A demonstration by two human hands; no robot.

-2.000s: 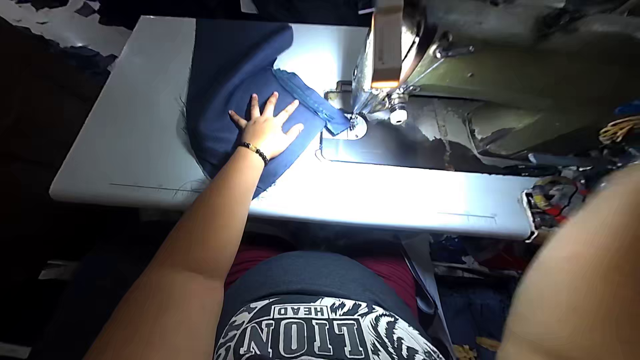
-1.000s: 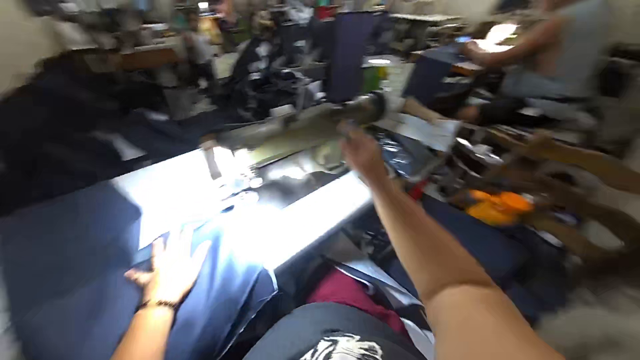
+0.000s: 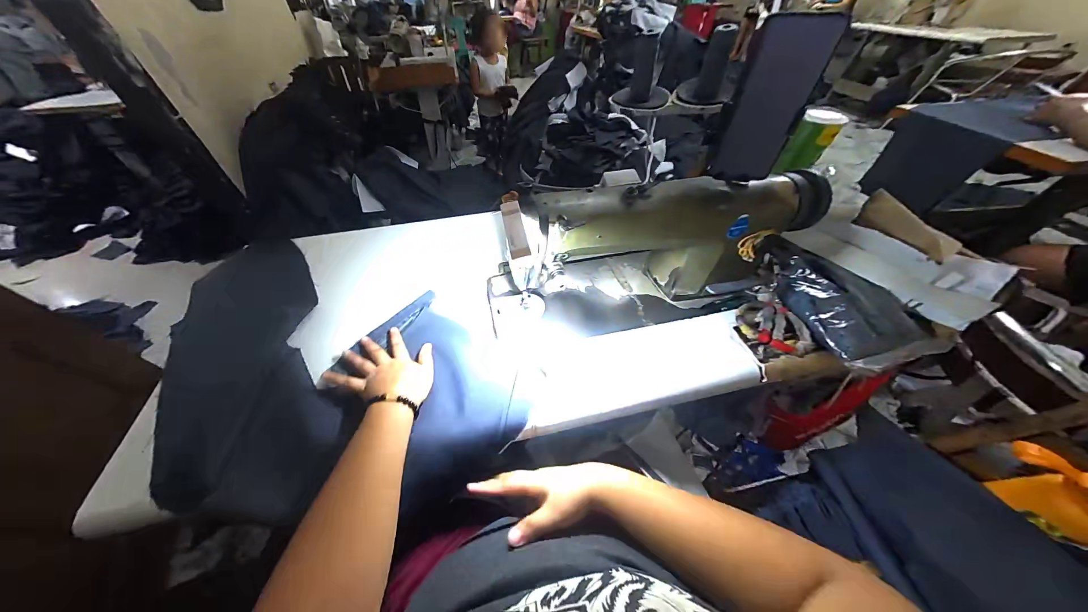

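My left hand (image 3: 387,374) lies flat with fingers spread on navy fabric (image 3: 246,399), which covers the left part of the white sewing table (image 3: 646,370) and hangs over its front edge. Under its fingertips is the fabric's folded, stitched edge (image 3: 408,319). Close to my lap, by the fabric's hanging part, my right hand (image 3: 557,501) is apart from the table, thumb and fingers apart, nothing in it. To the right of the fabric stands an industrial sewing machine (image 3: 680,212), its needle area (image 3: 529,297) brightly lit.
Black thread cones (image 3: 714,64) and a green can (image 3: 812,140) stand behind the machine. A plastic-wrapped dark bundle (image 3: 841,297) and a bin of scraps (image 3: 773,331) are at the right. Dark cloth is heaped behind. A person (image 3: 491,81) stands farther back; another person's hand (image 3: 1067,110) is far right.
My right hand has come from the machine's right end down to near my lap. My left hand stays on the fabric, which is now spread farther left. The view has swung a lot.
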